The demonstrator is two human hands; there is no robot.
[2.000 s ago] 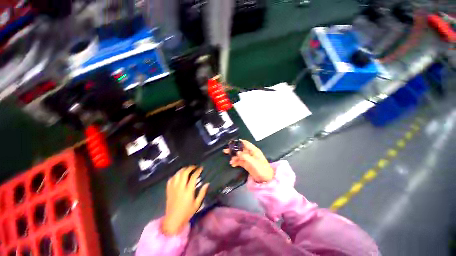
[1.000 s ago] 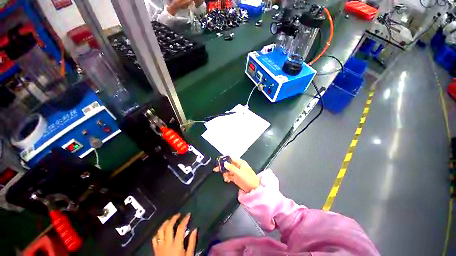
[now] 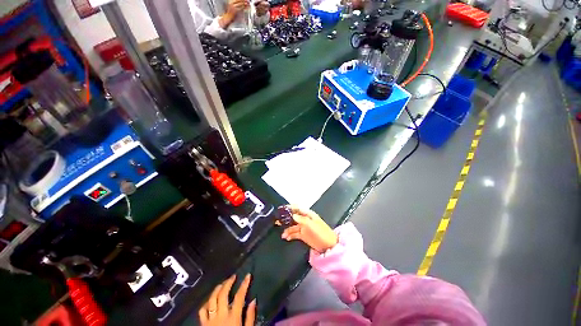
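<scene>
My right hand [image 3: 310,230] holds a small black watch unit [image 3: 285,216] between thumb and fingers, just right of the right clamp fixture. My left hand [image 3: 228,307] is at the bottom edge, partly cut off, fingers spread over the bench edge; nothing shows in it. The right toggle clamp has a red handle [image 3: 227,188] beside its black base with a white nest [image 3: 246,211]. The left toggle clamp has a red handle [image 3: 85,302] and a white nest [image 3: 171,279]. No watch unit is visible in either nest.
White paper [image 3: 307,173] with a dark thin pen lies right of the clamps. One blue controller [image 3: 364,100] stands beyond it, another [image 3: 95,169] behind the clamps. A metal post [image 3: 197,79] rises between. A black parts tray [image 3: 236,73] and another person's hands [image 3: 237,9] are at the far side.
Since two seconds ago the view has swung right and steadied, and the red foam tray has mostly left it. In the last second the hands have barely moved; the watch unit stays in my right hand.
</scene>
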